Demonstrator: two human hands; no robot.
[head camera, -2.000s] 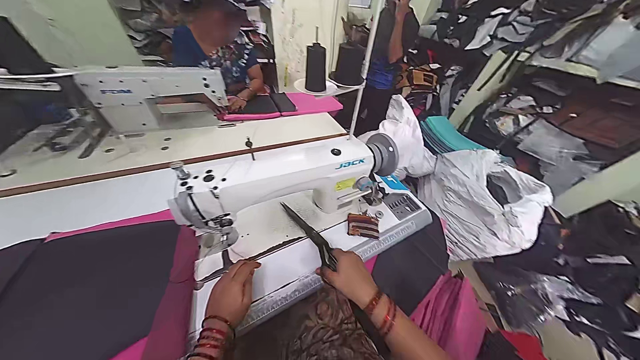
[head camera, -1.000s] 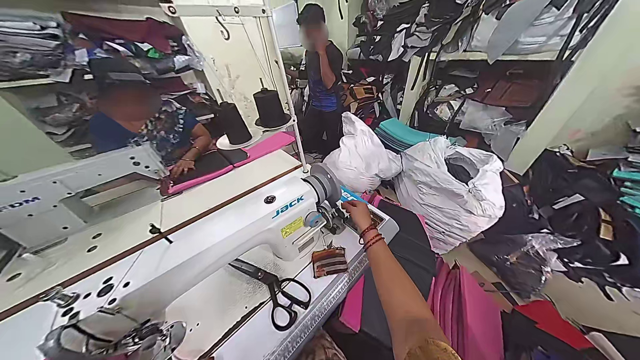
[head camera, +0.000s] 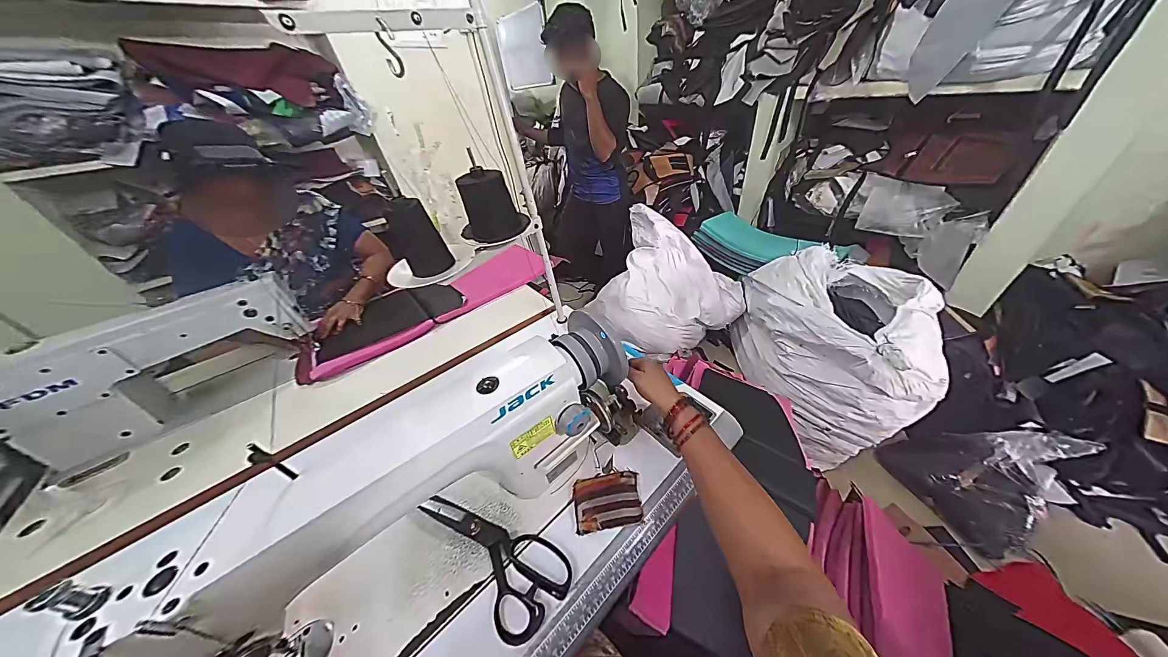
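My right hand (head camera: 650, 383) reaches to the far right end of a white Jack sewing machine (head camera: 438, 411), just beside its grey handwheel (head camera: 598, 349). Its fingertips are partly hidden behind the wheel, so whether they grip anything does not show. Black-handled scissors (head camera: 502, 561) lie on the machine bed, blades toward the machine arm. Near them rests a small striped fabric piece (head camera: 609, 502). A ruler strip (head camera: 630, 538) runs along the table's front edge. My left hand is outside the view.
Across the table a person sits at another sewing machine (head camera: 137, 374) with black and pink fabric (head camera: 392, 319). Another person (head camera: 589, 137) stands behind. Black thread cones (head camera: 493, 203) stand on a holder. White sacks (head camera: 839, 365) and pink pieces (head camera: 899, 575) lie at the right.
My right hand has let go of the scissors, which now lie on the bed, and has moved to the handwheel end. My left hand has left the view. The view has swung right.
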